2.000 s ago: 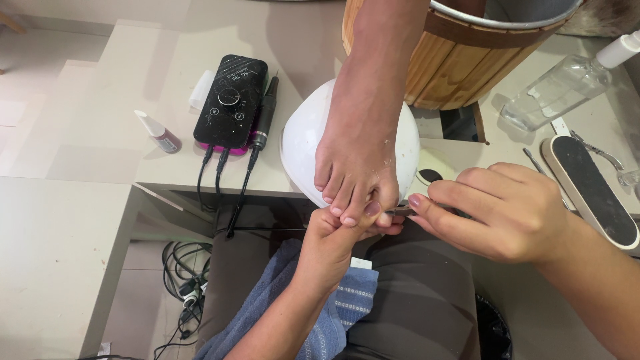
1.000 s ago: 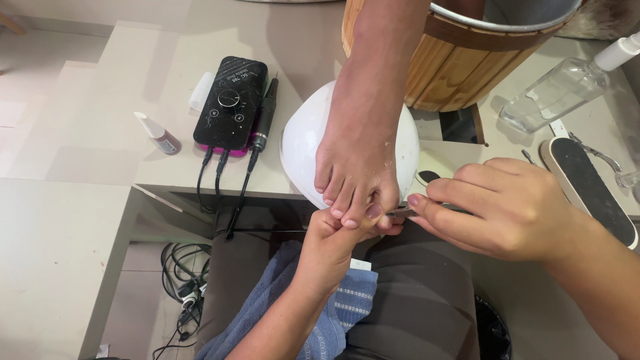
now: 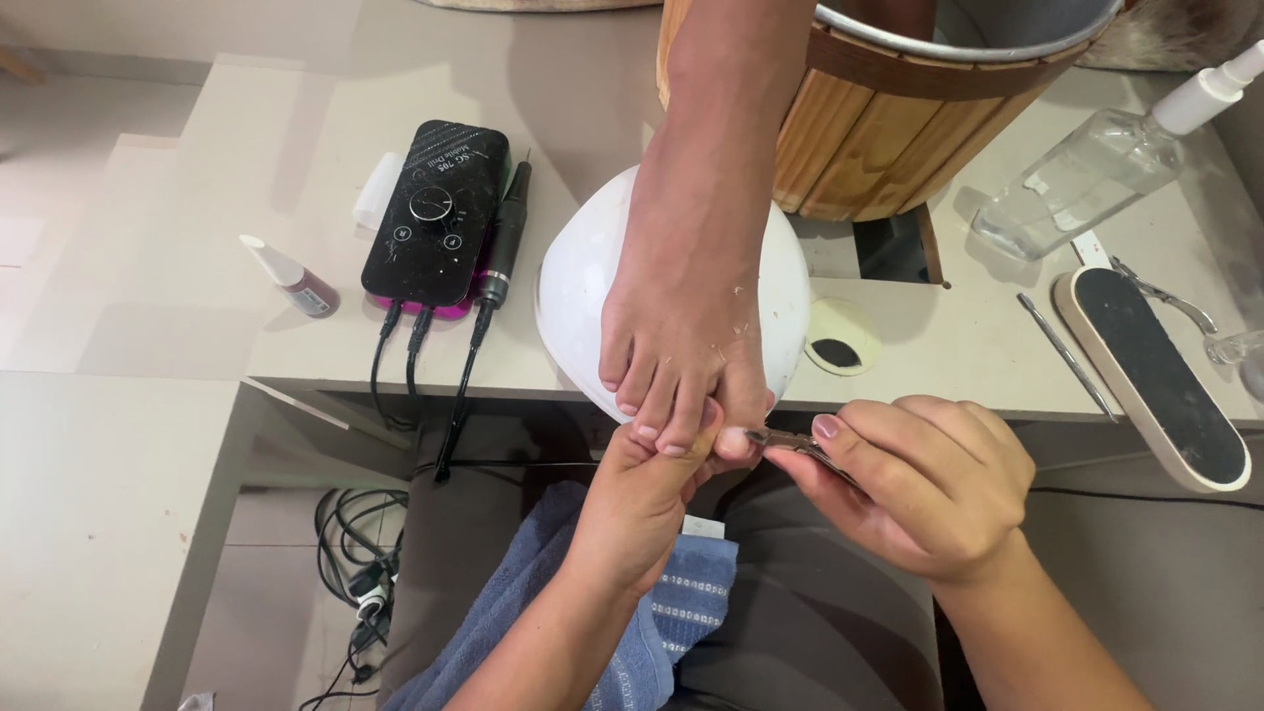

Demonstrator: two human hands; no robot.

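Another person's bare foot (image 3: 691, 267) rests on a white rounded footrest (image 3: 578, 286), with small pale flakes on its skin. My left hand (image 3: 642, 494) grips the foot's toes from below, its thumb against the big toe. In my right hand (image 3: 918, 484) is a metal nipper (image 3: 805, 446), its tip touching the edge of the big toenail. A blue towel (image 3: 681, 592) with white stripes lies over my lap under my left forearm. Part of my right hand's grip on the handles is hidden by its fingers.
Left of the footrest are a black nail drill unit (image 3: 434, 212), its corded handpiece (image 3: 506, 237) and a small bottle (image 3: 288, 276). At right lie a foot file (image 3: 1155, 380), a metal tool (image 3: 1066, 355), and a clear pump bottle (image 3: 1086, 183). A wooden bucket (image 3: 869, 138) stands behind. Cables (image 3: 360, 573) hang lower left.
My right hand has shifted slightly around the nipper, whose tip stays at the big toe. My left hand keeps its hold on the toes.
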